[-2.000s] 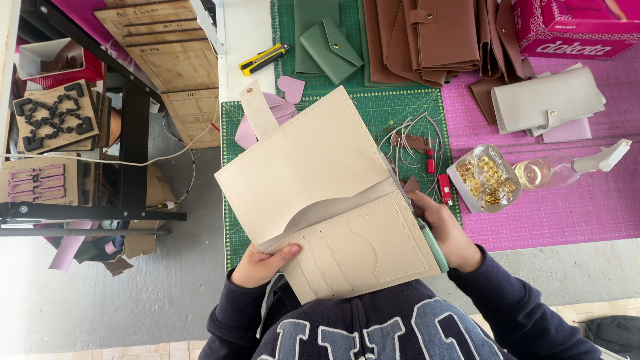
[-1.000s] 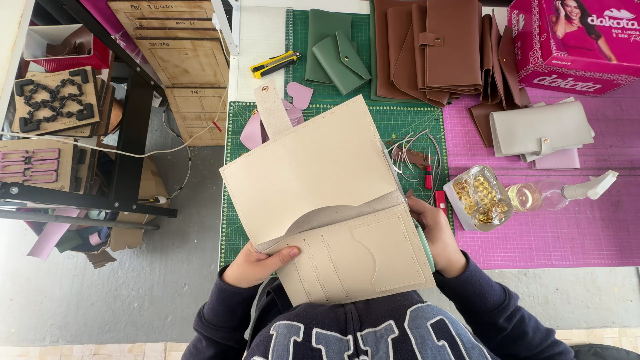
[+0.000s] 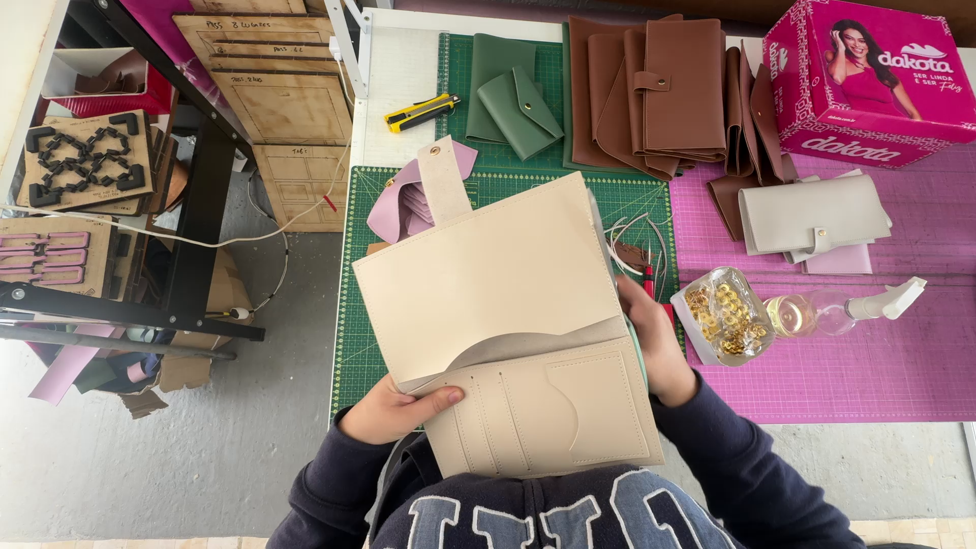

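An opened cream leather wallet (image 3: 496, 282) with a snap strap, card slots and stitched edges lies tilted between my two hands, close to my body. My left hand (image 3: 404, 408) grips its lower left side, thumb on top near the slots. On the right edge is my right hand (image 3: 657, 343), its fingers partly hidden behind the wallet. A mint-green edge shows beside that hand, under the wallet. Behind the cream strap, a lilac leather piece (image 3: 393, 202) rests on the green cutting mat (image 3: 366, 351).
Across the table lie a yellow utility knife (image 3: 422, 113), green wallets (image 3: 520, 114), brown wallets (image 3: 682, 91), a light grey wallet (image 3: 808, 210), a pink box (image 3: 869, 84), a tray of gold-coloured fittings (image 3: 724, 316) and a spray bottle (image 3: 827, 313). Shelving (image 3: 191, 198) stands at left.
Both hands keep their hold on the opened wallet, which stays nearly in the same place. The view shifts slightly.
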